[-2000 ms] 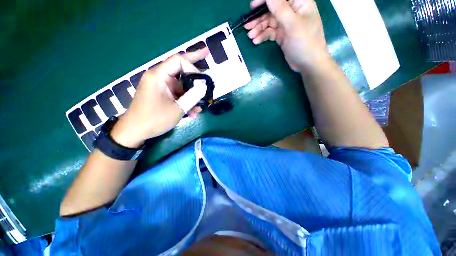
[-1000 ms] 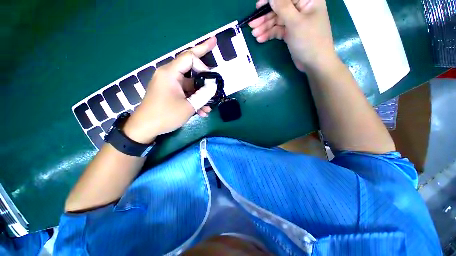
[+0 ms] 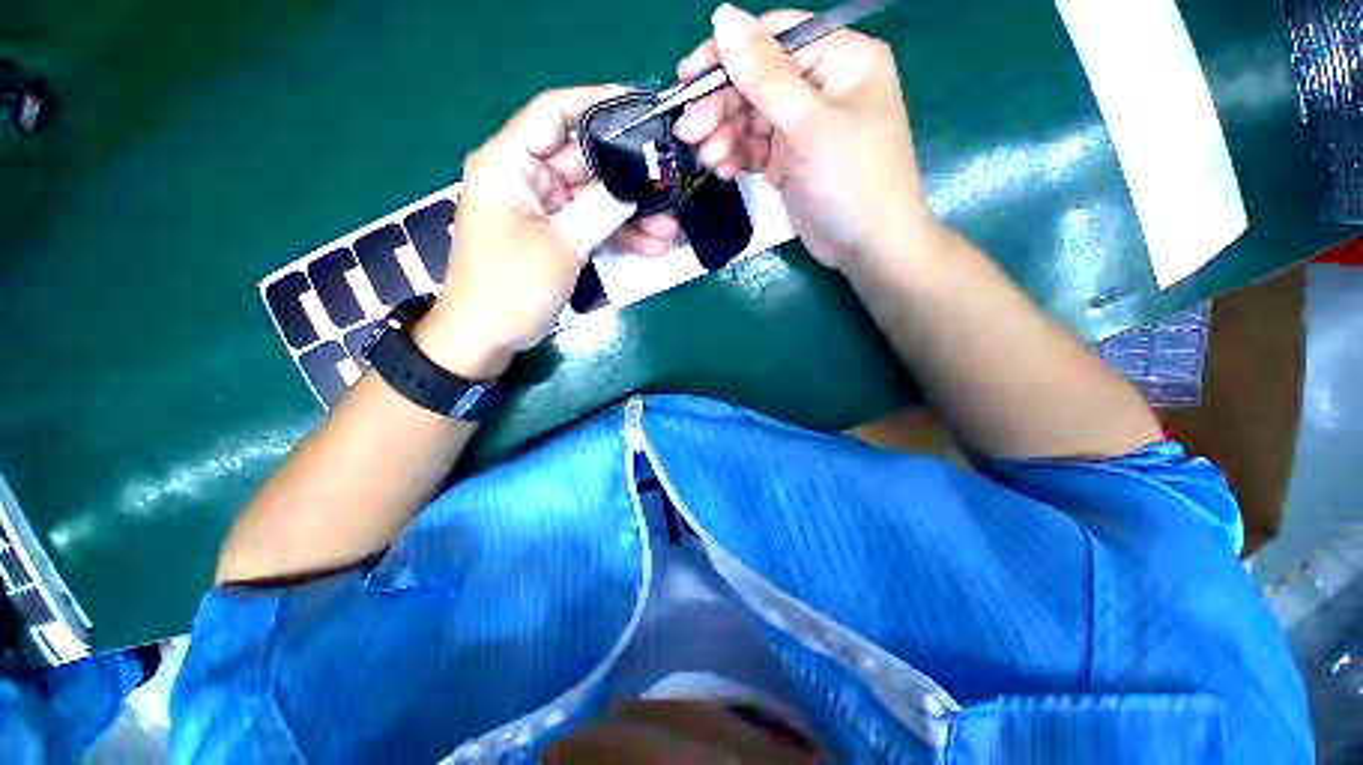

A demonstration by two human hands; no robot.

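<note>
My left hand [image 3: 516,224], with a white finger cot on the thumb, holds the black watch housing [image 3: 625,147], its open side facing up. A small dark part [image 3: 715,224] hangs at the housing's lower right. My right hand [image 3: 807,127] grips the tweezers [image 3: 748,72], whose tip is inside the housing. Whether the tip carries a black piece cannot be told. The white adhesive sheet [image 3: 767,214] with rows of black pieces lies under both hands, partly hidden by them.
A green mat [image 3: 224,135] covers the bench. A long blank white strip [image 3: 1158,142] lies at the right, with clear trays [image 3: 1327,105] beyond it. Striped sheets [image 3: 38,590] are at the left edge. A small dark item [image 3: 23,97] lies at the far left.
My right hand and the tweezers have moved left from the sheet's top corner to the housing. My left hand has raised the housing and turned its open side up.
</note>
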